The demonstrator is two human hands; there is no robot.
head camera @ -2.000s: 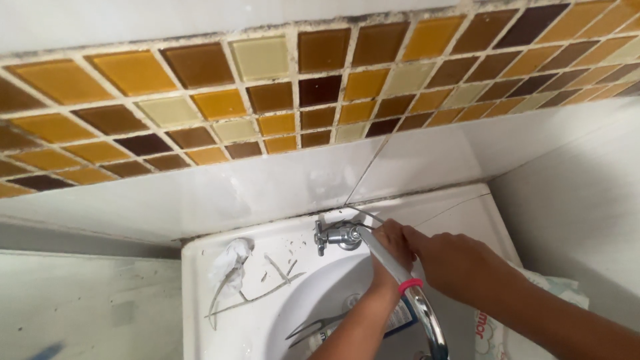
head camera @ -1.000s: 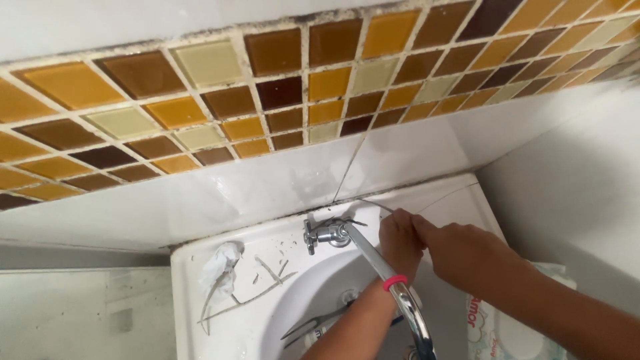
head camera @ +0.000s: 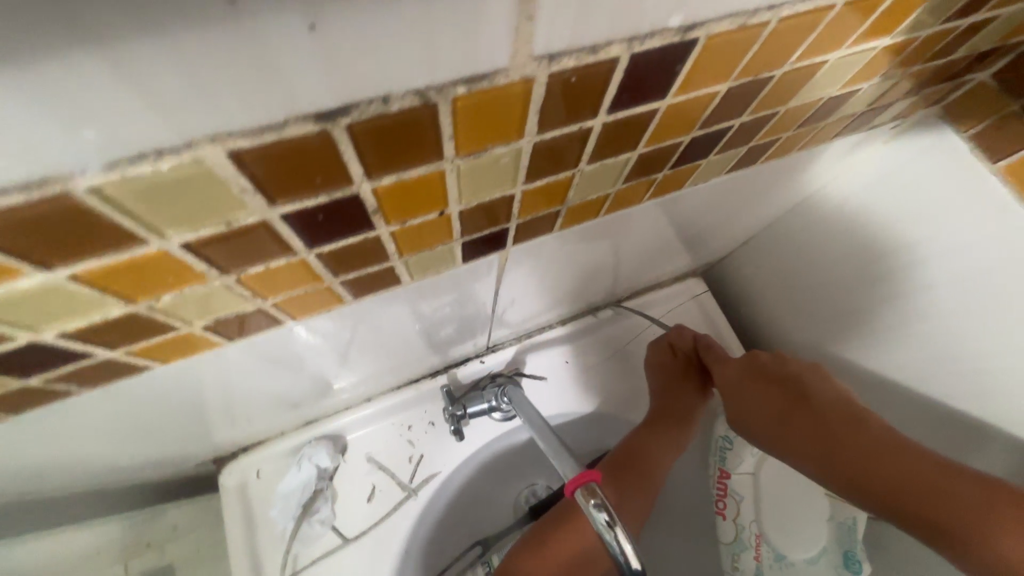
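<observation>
My left hand [head camera: 676,372] and my right hand [head camera: 764,392] meet at the right rear of the white sink [head camera: 608,376]. Between them they grip a thin grey strip [head camera: 644,317], whose far end runs to the joint between sink and tiled wall. Which fingers of each hand pinch it is hidden. My left forearm passes behind the chrome faucet spout [head camera: 552,444], which has a pink band [head camera: 582,482]. Loose strip pieces [head camera: 376,524] and dark crumbs lie on the sink's left ledge, beside a crumpled white tissue [head camera: 308,488].
A cross-handled tap [head camera: 454,412] stands at the spout's base. In the basin lies a dark-handled, fork-like metal tool [head camera: 504,532], partly hidden by my forearm. A printed wipes pack [head camera: 788,512] is at the lower right. Mosaic tiles [head camera: 408,140] band the wall behind.
Both hands have moved right along the back edge of the sink, away from the faucet. More of the strip's line shows near the right rear corner. The view has shifted.
</observation>
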